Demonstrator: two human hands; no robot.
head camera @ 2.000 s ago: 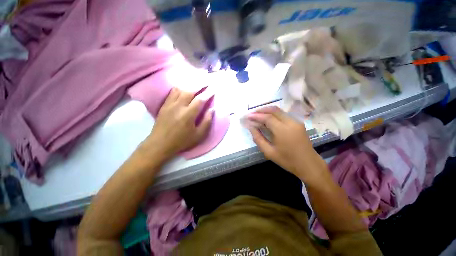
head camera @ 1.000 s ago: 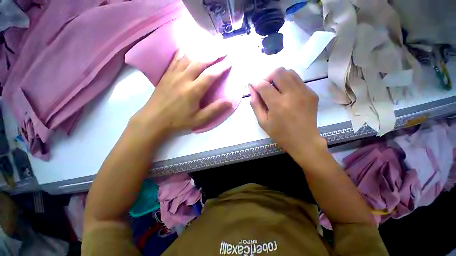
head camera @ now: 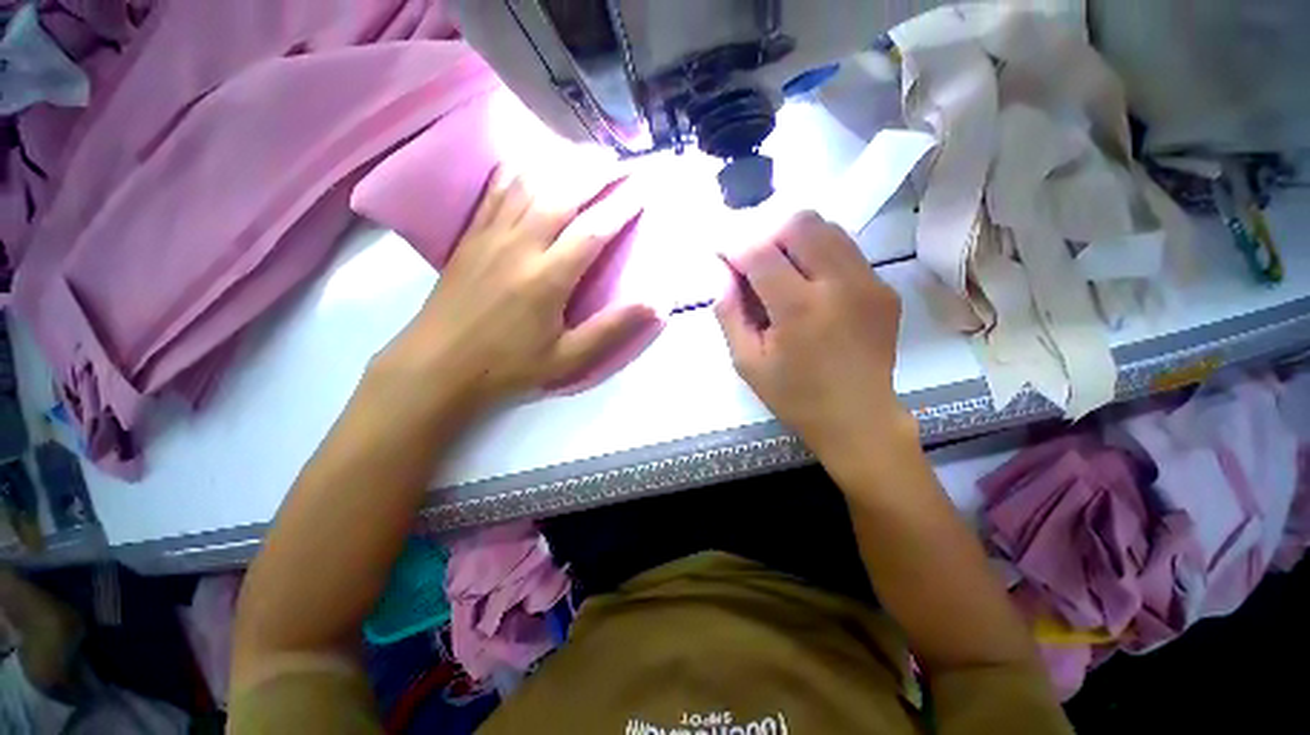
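A pink cut piece [head camera: 424, 190] lies on the white table under my left hand [head camera: 496, 299], its rounded end partly showing beside the thumb. My left hand lies flat on it, fingers spread, just before the sewing machine head [head camera: 553, 65]. My right hand [head camera: 822, 328] is to the right of the piece, fingers bent and thumb and index tips close together. Glare hides whether cloth or strip is between them. The presser foot and needle are lost in bright light. A round dark knob [head camera: 733, 125] shows above my right hand.
Heaped pink garment pieces [head camera: 252, 180] lie at left. Loose cream strips [head camera: 955, 180] lie right of the machine, with green-yellow-handled snips [head camera: 1247, 230] beyond. The table has a grey scale edge [head camera: 618, 488]. Below are pink cloth [head camera: 1078, 503] and a green basket [head camera: 410, 592].
My right hand has come up closer to the machine, its fingertips drawn together. My left hand stays on the pink piece, nearer the light. The camera view has shifted.
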